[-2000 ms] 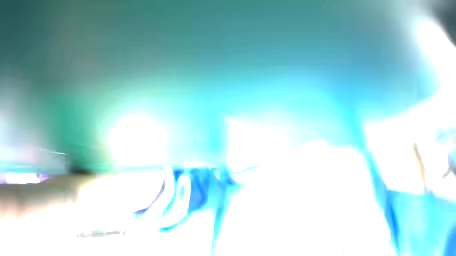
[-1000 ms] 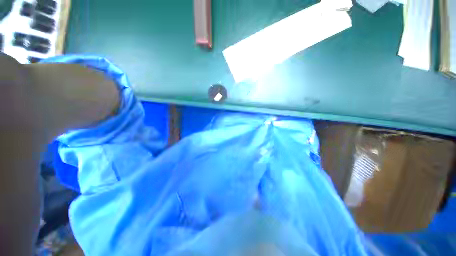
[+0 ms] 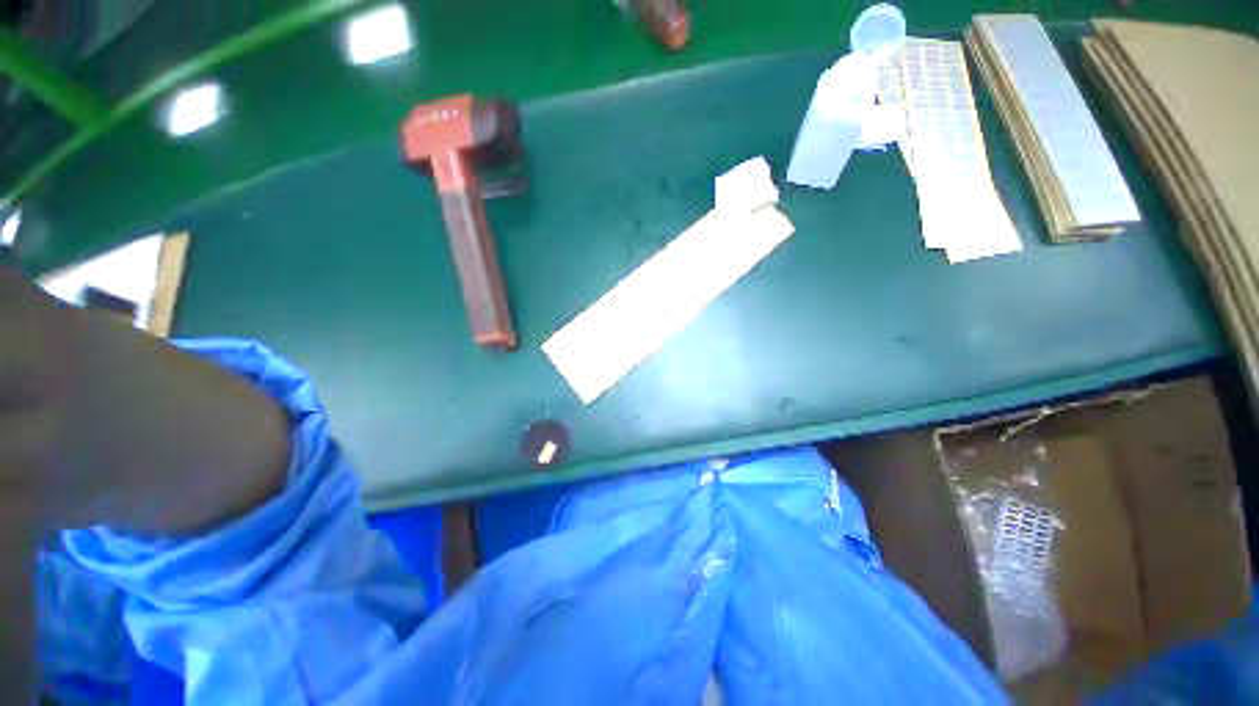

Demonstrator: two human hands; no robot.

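Note:
A dark-red T-shaped handheld unit (image 3: 472, 241) lies on the dark-green bench (image 3: 663, 400), its black-ended head away from me. A blank white label sheet (image 3: 663, 304) lies slanted to its right, with a small crumpled white cloth (image 3: 747, 185) at its far end. A black disc (image 3: 545, 441) with a pale mark lies at the near edge. My left hand (image 3: 145, 407) is large, dark and blurred at the left edge, raised close to the camera; its fingers cannot be made out. My right hand is out of view; only blue sleeve shows at lower right.
A translucent white bottle (image 3: 828, 124), printed label strips (image 3: 953, 152), a strip stack (image 3: 1056, 124) and cardboard sheets (image 3: 1201, 124) stand right. A white-topped board (image 3: 118, 283) is far left. Another red unit (image 3: 663, 21) lies beyond. An open carton (image 3: 1105, 552) is below the bench.
The glare is gone. The view has shifted farther over the bench, bringing the unit's head, bottle and cardboard into sight. My left hand stays raised at the left edge.

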